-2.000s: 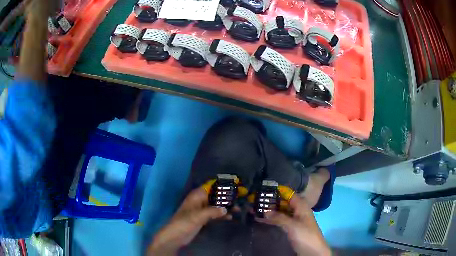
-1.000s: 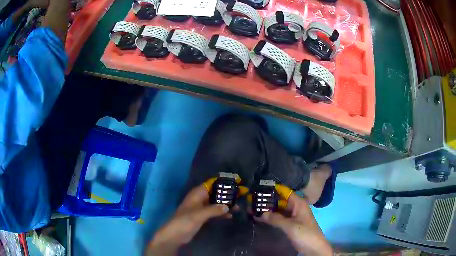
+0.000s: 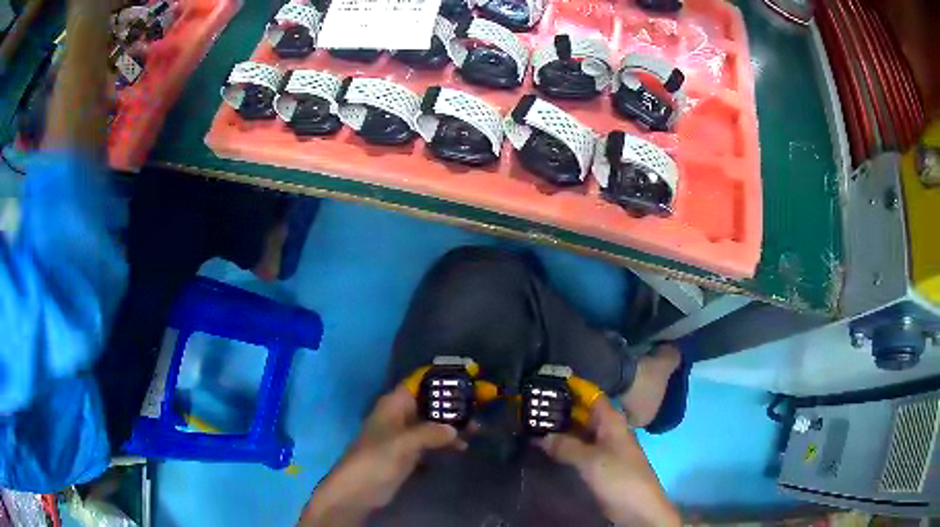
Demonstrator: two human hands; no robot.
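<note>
My left hand (image 3: 390,443) holds a black smartwatch (image 3: 446,398) over my lap, its lit screen showing white menu lines on black. My right hand (image 3: 608,453) holds a second black smartwatch (image 3: 545,403) beside it, also with white menu lines on its screen. The two watches are apart, screens facing up at me. My thumbs are at their lower edges. Yellow-orange covers show on fingertips beside both watches. A short piece of pale strap shows above each case.
A pink foam tray (image 3: 711,232) on the green bench (image 3: 799,196) holds rows of watches with pale straps and a paper sheet (image 3: 379,23). A co-worker's blue sleeve (image 3: 62,309) and a blue stool (image 3: 294,327) are left. A grey machine (image 3: 876,247) is right.
Both watches are still held, the left one shifted slightly left. The co-worker's arm has moved. The tray shows slightly shifted in the picture.
</note>
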